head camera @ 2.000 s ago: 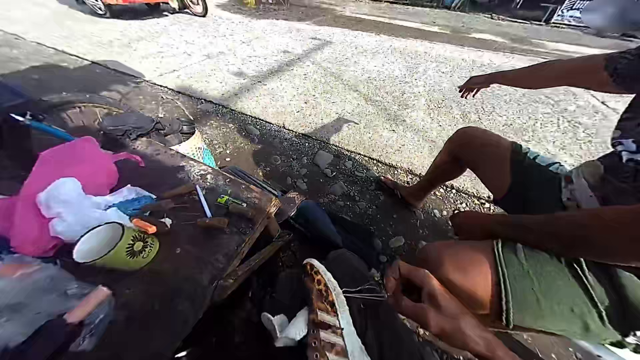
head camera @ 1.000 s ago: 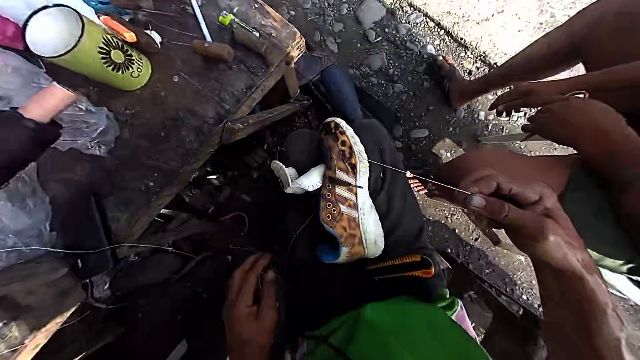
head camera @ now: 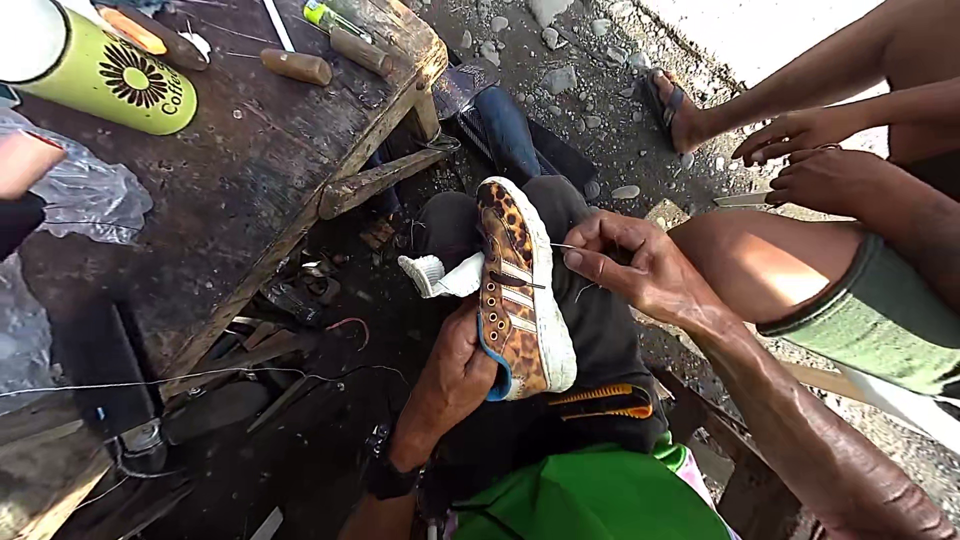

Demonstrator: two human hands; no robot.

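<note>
A leopard-print sneaker (head camera: pixel 517 300) with white stripes and a thick white sole lies on its side across dark-trousered legs. My left hand (head camera: pixel 459 360) grips it at the heel and ankle opening, fingers partly hidden by the shoe. My right hand (head camera: pixel 637 262) pinches a thin metal tool or needle (head camera: pixel 561 245) between thumb and forefinger, its tip at the sole's outer edge. The sneaker's white tongue (head camera: pixel 459 276) hangs out on the left. An orange-and-black item (head camera: pixel 604 401) rests just below the heel.
A worn wooden bench (head camera: pixel 247 150) on the left holds a green cup (head camera: pixel 112 75), wooden-handled tools (head camera: pixel 296 66) and clear plastic (head camera: pixel 97 184). White thread (head camera: pixel 225 370) crosses the lower left. Another person's hands (head camera: pixel 825 154) and bare knee (head camera: pixel 757 262) are close on the right.
My left hand has come up from below and taken hold of the sneaker. My right hand has moved left, closer to the sole. The view has tilted down since the oldest frame.
</note>
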